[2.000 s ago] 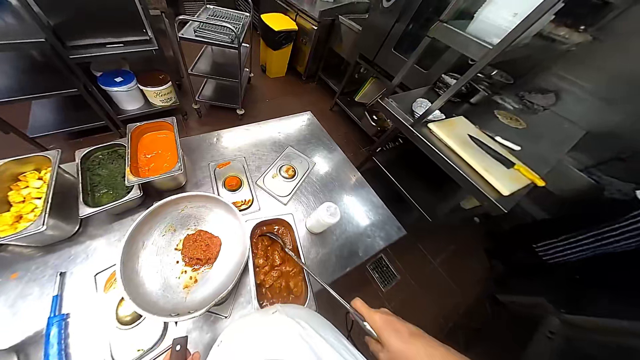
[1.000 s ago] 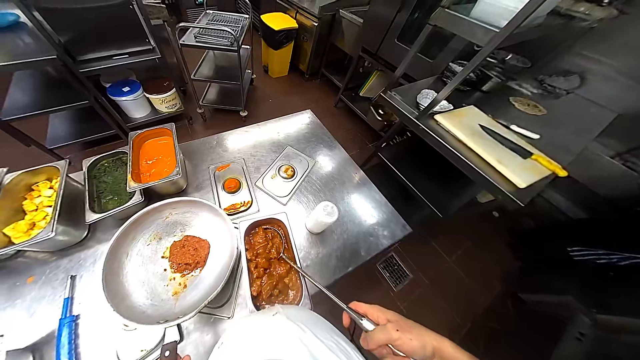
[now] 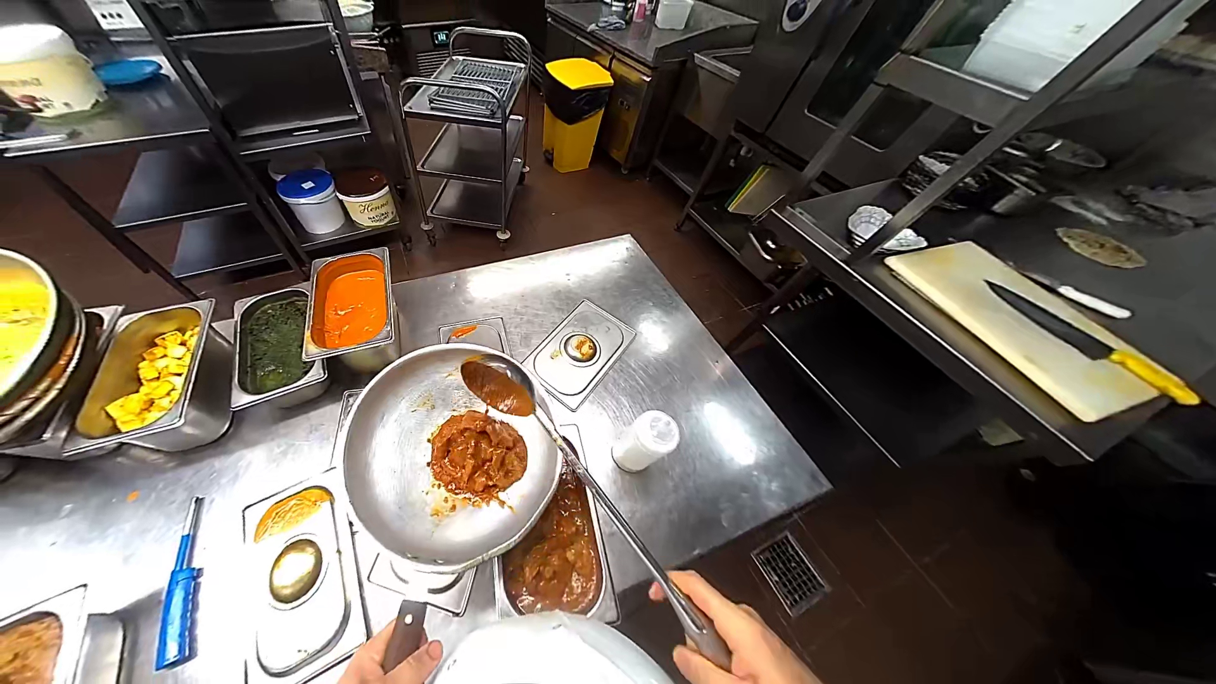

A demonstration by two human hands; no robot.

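Observation:
My left hand (image 3: 391, 655) grips the dark handle of a metal frying pan (image 3: 380, 446). A mound of reddish-brown curry (image 3: 478, 456) lies in the pan. In my right hand (image 3: 736, 636) is a long-handled metal ladle (image 3: 497, 388), its sauce-coated bowl over the pan's upper right, just above the mound. Partly under the pan's right edge, a steel container of brown curry (image 3: 556, 565) stands on the steel table. A white bottle (image 3: 648, 441) stands to its upper right. At the bottom, a pale rounded object (image 3: 556, 651) sits between my hands.
Steel containers of orange sauce (image 3: 351, 302), green sauce (image 3: 274, 344) and yellow cubes (image 3: 157, 380) line the table's left. A blue lighter (image 3: 180, 598) lies beside a steel lid (image 3: 304, 598). At right, a yellow-handled knife (image 3: 1092, 347) rests on a cutting board (image 3: 1007, 328). A trolley (image 3: 467, 123) stands behind.
The ladle has moved from the curry container to over the pan, and the mound in the pan looks larger. The pan now partly covers the container's upper left.

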